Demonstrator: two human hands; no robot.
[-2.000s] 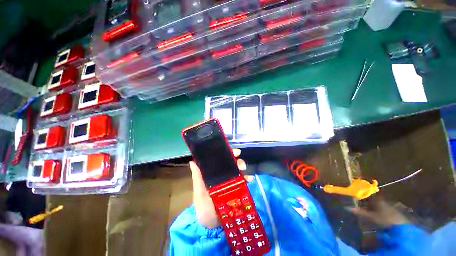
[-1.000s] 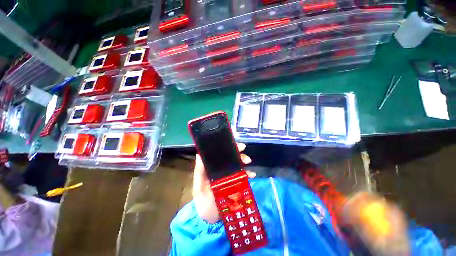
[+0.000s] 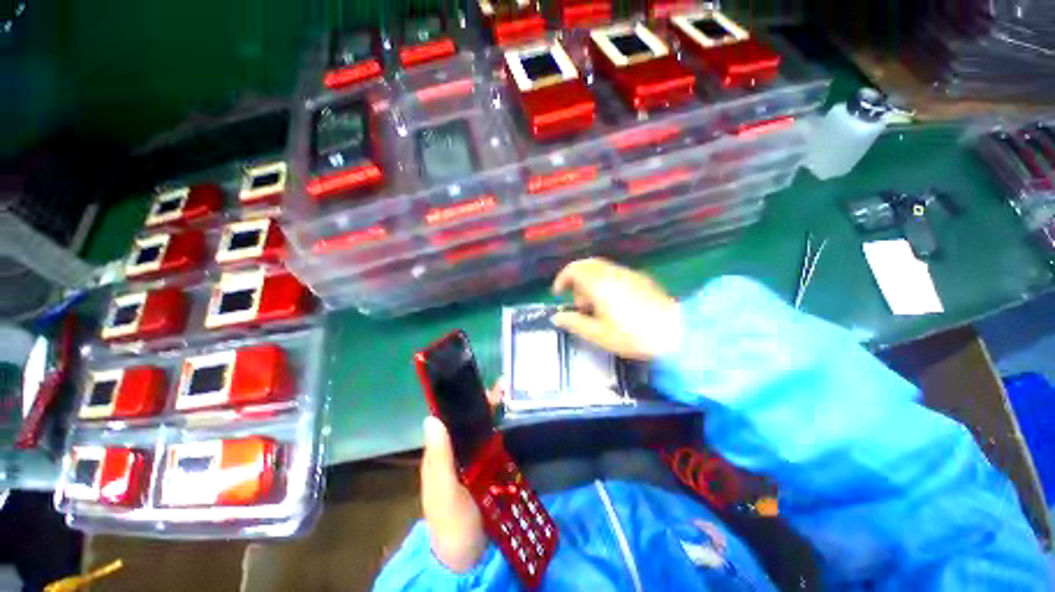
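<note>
My left hand (image 3: pixel 449 497) holds an open red flip phone (image 3: pixel 486 457) over my lap, its black screen up and its red keypad towards me. My right hand (image 3: pixel 615 308) reaches over the clear lens tray (image 3: pixel 567 405), its fingers bent above the left part. Black-framed panels with white centres show in the tray; the right part is hidden by my hand and sleeve. I cannot tell whether my right fingers touch a panel or hold anything.
Stacked clear trays of red phones (image 3: pixel 555 197) stand behind the lens tray. Another phone tray (image 3: pixel 307 486) is at left. Tweezers (image 3: pixel 809 272), a white wipe (image 3: pixel 902 278) and a white bottle (image 3: pixel 845 137) are at right. The red coiled hose (image 3: pixel 700 474) hangs below the bench edge.
My right hand has left the yellow blow gun and moved up over the lens tray. My left hand still holds the phone, now tilted more. The camera view has shifted.
</note>
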